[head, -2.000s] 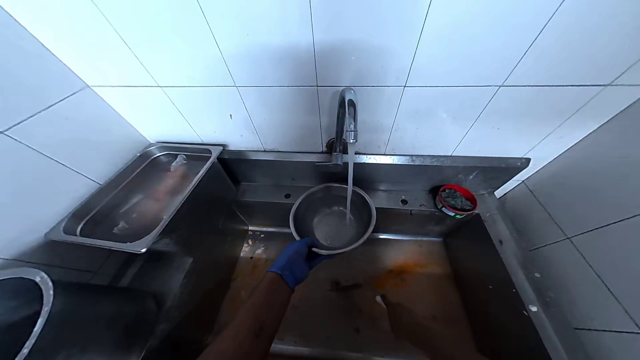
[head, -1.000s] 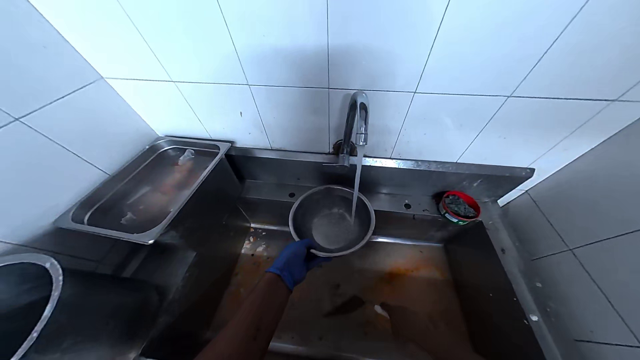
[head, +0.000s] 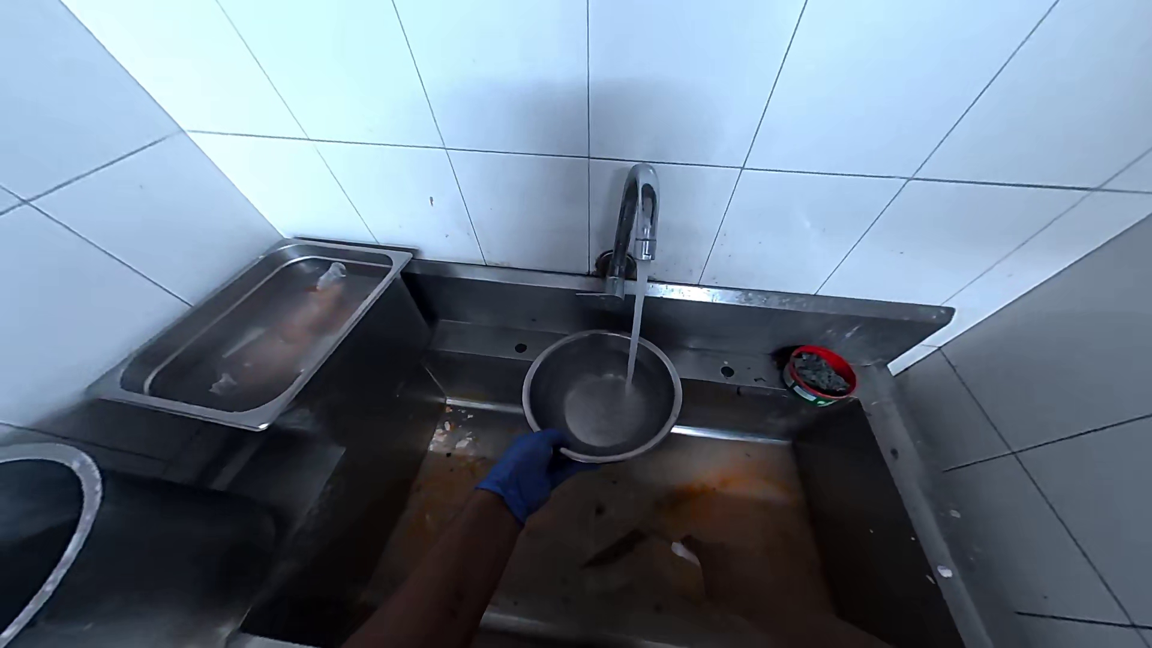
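Observation:
My left hand (head: 531, 472), in a blue glove, grips the near rim of a round metal bowl (head: 603, 396). Water runs from the curved chrome faucet (head: 641, 211) into the bowl, which is held over a stainless steel sink (head: 558, 576). Low on the right, a dim brown shape that looks like my right hand (head: 720, 562) reaches in over the sink floor; its fingers do not show clearly. Beside it are a small white piece (head: 685, 552) and a dark, flat, elongated thing (head: 616, 549), and whether that hand holds either is unclear.
A deep steel pan (head: 256, 414) with pinkish contents in liquid stands left of the sink. A red-rimmed tub (head: 821, 373) holding dark grey material sits at the back right. A dark bin-like container (head: 162, 549) is at lower left. Orange residue marks the sink floor.
My left hand keeps its hold on the bowl, and water still runs into it. The dark flat thing looks different in shape and position beside the white piece.

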